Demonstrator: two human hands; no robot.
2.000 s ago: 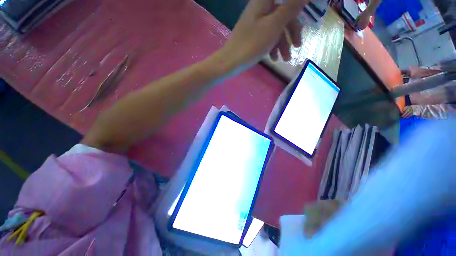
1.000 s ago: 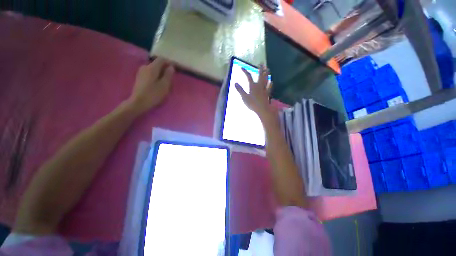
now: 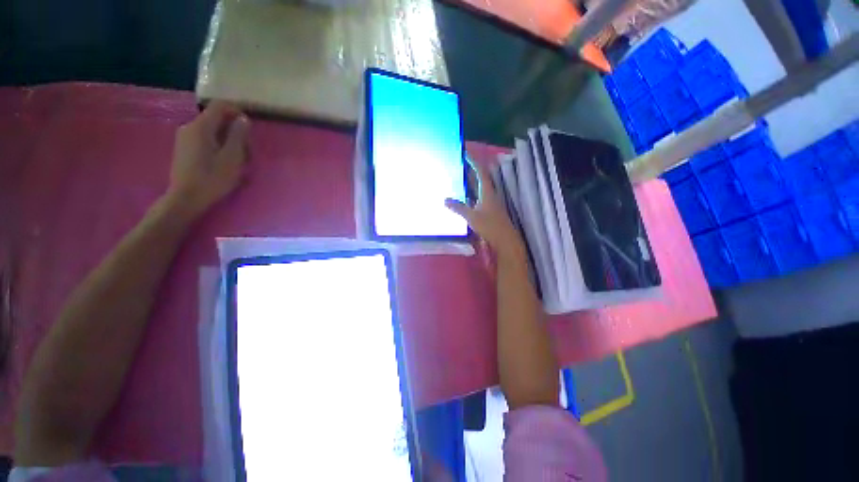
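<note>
A lit tablet with a blue-to-white screen lies on a white sheet at centre. My right hand is at its right edge, with the thumb over the lower right of the screen and the other fingers partly hidden beside the edge; it does not hold the tablet up. A larger-looking lit tablet with a white screen lies nearer me on white sheets, cut off by the bottom edge. My left hand rests on the pink bench near the board's edge, fingers loosely curled, holding nothing visible.
A leaning stack of dark tablets with white sheets stands at right on the pink bench. A yellowish film-wrapped board lies beyond, over the dark green belt. Blue bins are stacked at far right. Yellow lines mark the floor.
The far tablet's screen has turned from mostly white to blue-white. My right hand has moved from its upper screen down to its right edge. The other person's blue sleeve has left view.
</note>
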